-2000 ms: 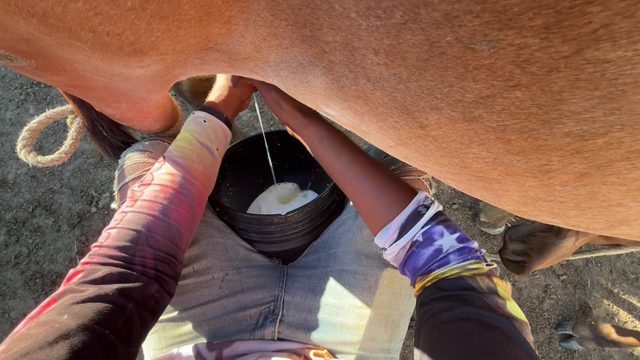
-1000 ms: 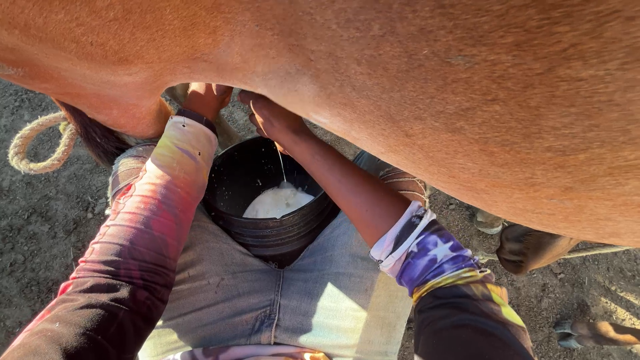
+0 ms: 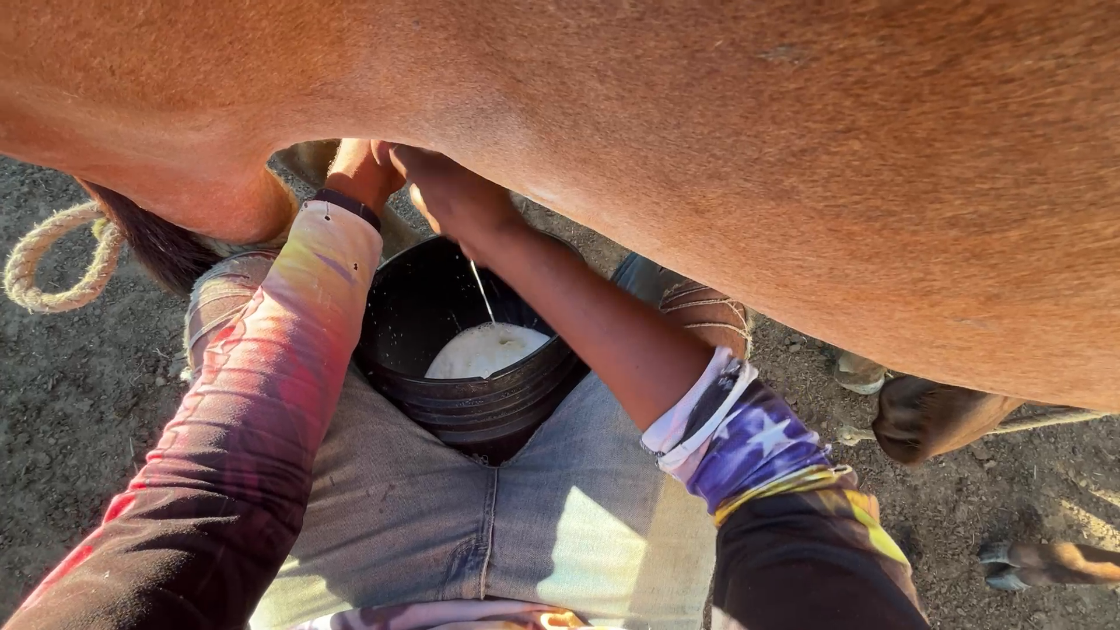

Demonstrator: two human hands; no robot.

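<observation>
A black bucket (image 3: pixel 477 407) is held between my jeans-clad thighs, with frothy white milk (image 3: pixel 486 350) in it. Above its far rim, my left hand (image 3: pixel 366 171) reaches under the belly of a reddish-brown horse (image 3: pixel 700 157); its fingers are largely hidden there. My right hand (image 3: pixel 451 197) is beside it, fingers curled, their tips and the teats out of sight. From below my right hand a thin stream of milk (image 3: pixel 481 293) falls into the bucket.
A thick rope loop (image 3: pixel 39 302) hangs at the left by a dark tail (image 3: pixel 153 236). At the right, under the horse, are a smaller animal's muzzle (image 3: pixel 914 420) with a rope and a hoof (image 3: pixel 1004 564) on the dirt ground (image 3: pixel 96 455).
My hands have shifted slightly under the belly. The milk stream shows in all frames, its slant and starting point differing.
</observation>
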